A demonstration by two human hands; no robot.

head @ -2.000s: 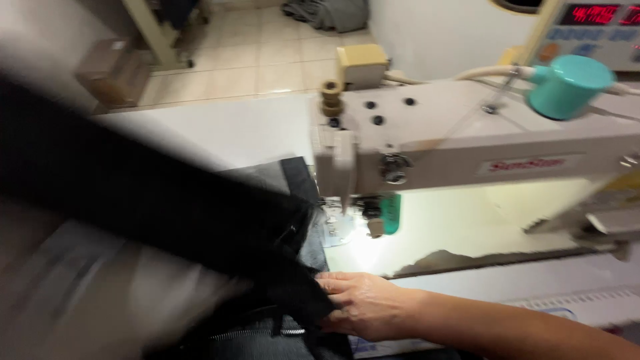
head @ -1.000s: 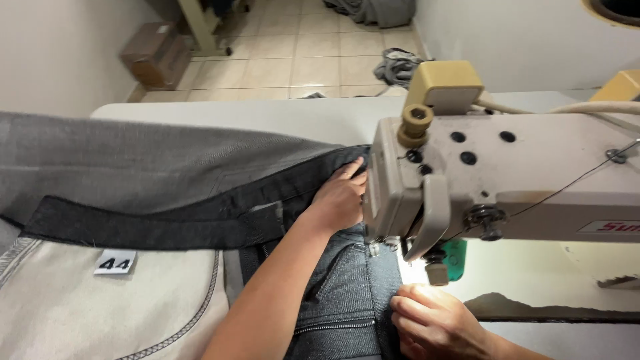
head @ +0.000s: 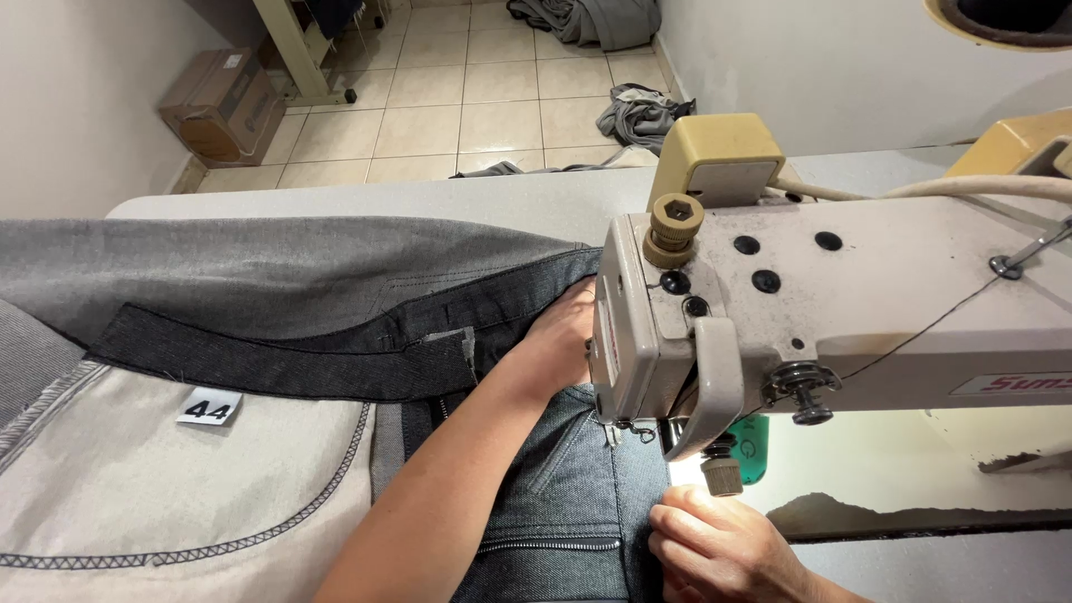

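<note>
A pair of grey denim trousers (head: 335, 260) lies across the table, with a dark waistband (head: 293, 360), a pale pocket lining (head: 251, 469) and a zipper (head: 548, 546). My left hand (head: 565, 339) rests on the denim at the waistband, its fingertips hidden behind the head of the industrial sewing machine (head: 636, 318). Below the needle area, my right hand (head: 712, 536) has curled fingers at the edge of the denim; whether it pinches the cloth is not clear. Dark thread runs along the machine arm. The needle and presser foot are mostly hidden.
The white table (head: 377, 197) extends behind the trousers. On the tiled floor beyond are a cardboard box (head: 222, 105), a metal table leg (head: 306, 59) and grey cloth heaps (head: 645, 117). A green device (head: 751, 448) sits behind the needle area, and a yellow housing (head: 720, 155) tops the machine.
Two seconds ago the dark cloth was blurred in motion at the left; since one second ago it lies spread out. Both hands have stayed in about the same places over the last second.
</note>
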